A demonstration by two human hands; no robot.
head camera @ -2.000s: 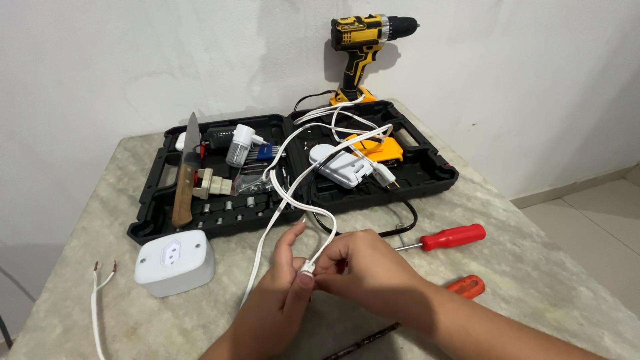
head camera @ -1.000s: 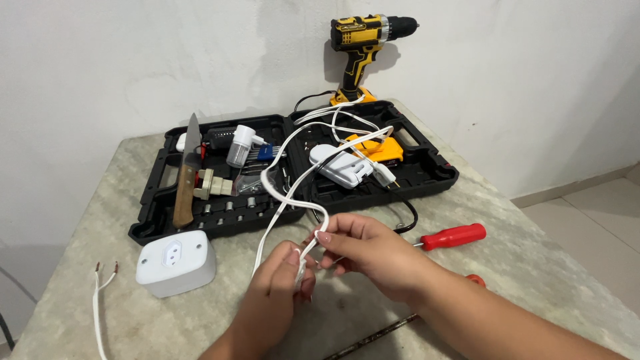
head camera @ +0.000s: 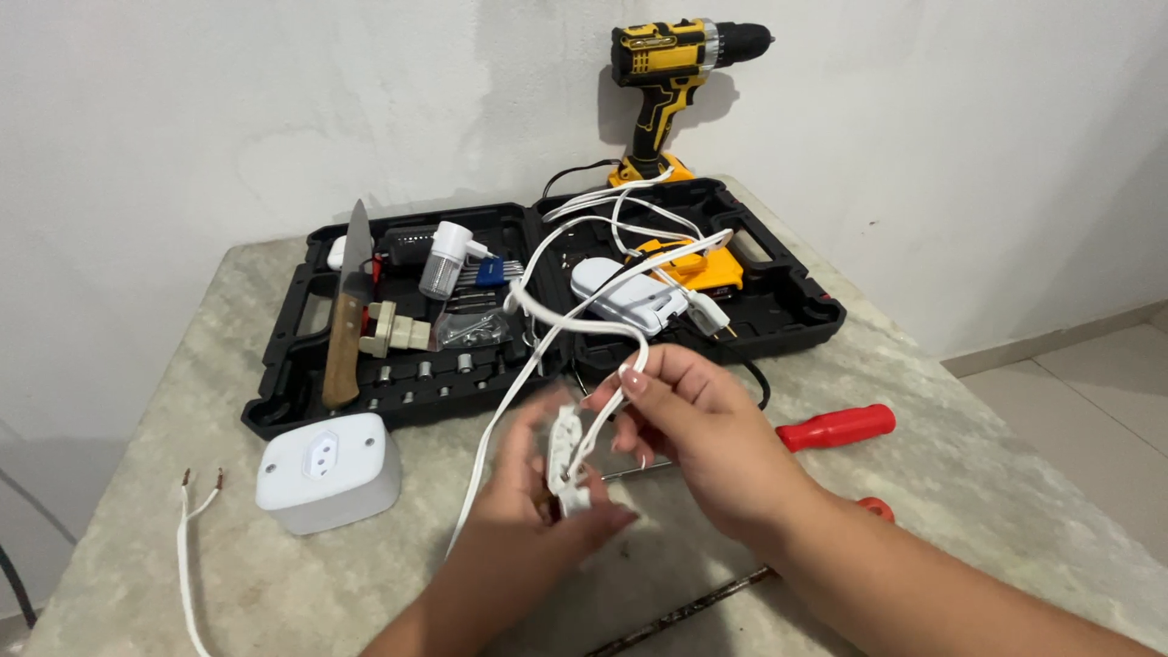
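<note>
My left hand (head camera: 538, 511), partly blurred, holds a small white plastic electrical fitting (head camera: 566, 452) with its inner side showing. White twin cable (head camera: 598, 326) runs into that fitting; my right hand (head camera: 693, 411) pinches the cable just above it, between thumb and fingers. To the left stands a white outlet box (head camera: 324, 461) with a three-hole socket and two screws. A separate white cable (head camera: 185, 566) with two bared copper ends lies at the far left. Right of my right hand lies a red-handled screwdriver (head camera: 838, 427), its shaft partly hidden.
Behind my hands an open black tool case (head camera: 274, 365) holds sockets, a wooden-handled knife (head camera: 343, 351), a white lamp-like device (head camera: 447, 260) and a yellow charger or battery (head camera: 712, 269). A yellow cordless drill (head camera: 666, 91) stands by the wall. A dark rod (head camera: 684, 611) lies in front.
My left hand has tipped and opened out, so the white fitting is now plainly seen. My right hand has moved from low beside the left to higher on the cable.
</note>
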